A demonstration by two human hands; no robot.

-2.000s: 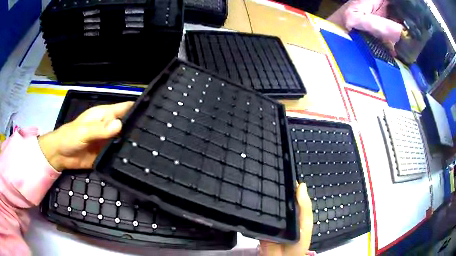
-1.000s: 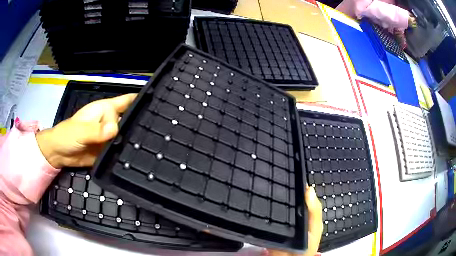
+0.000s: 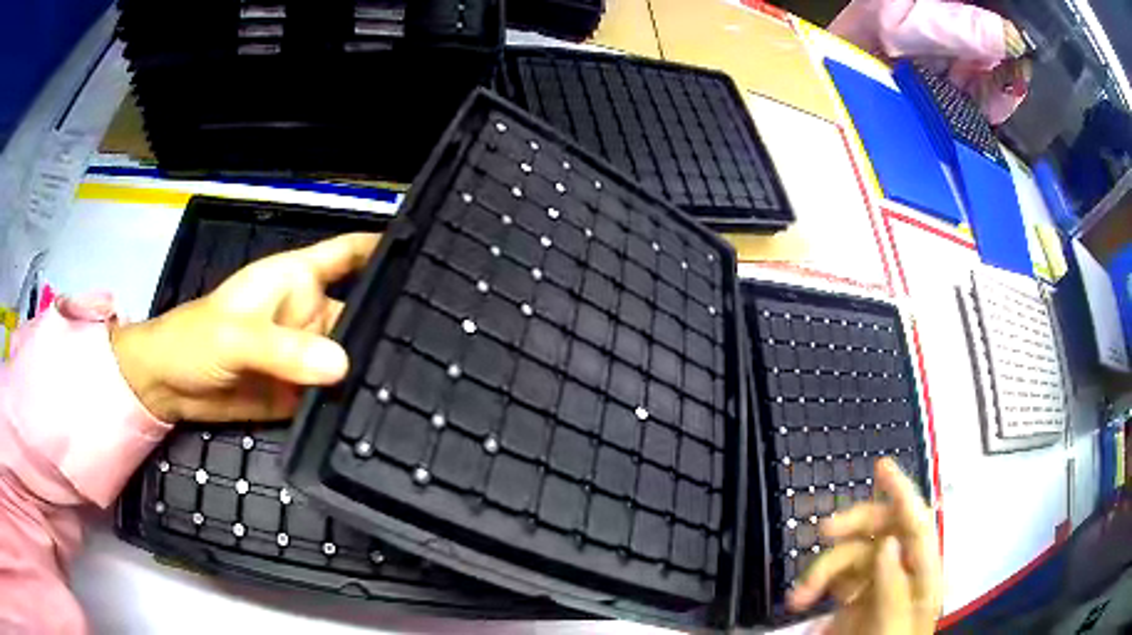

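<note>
A black blister tray [image 3: 559, 360] is held tilted in front of me, with bright small parts mostly on its left side. My left hand [image 3: 255, 329] grips its left edge, thumb on the rim. My right hand [image 3: 875, 558] is off the tray, fingers apart, over the lower part of the right tray; it is partly cut off by the bottom edge. Beneath the held tray, another black tray [image 3: 224, 496] with rows of small parts lies on the bench, partly hidden. The right tray [image 3: 844, 385] holds rows of small parts.
A tall stack of black trays [image 3: 310, 112] stands at the back left. A black tray without visible bright parts [image 3: 646, 137] lies on cardboard [image 3: 720, 37] behind. A white tray [image 3: 1018, 360] and blue boards [image 3: 888, 137] are at the right. A person in pink [image 3: 950, 31] works at the back right.
My right hand has let go of the held tray's right edge and moved right, over the right tray. The held tray has shifted slightly and turned a little in my left hand.
</note>
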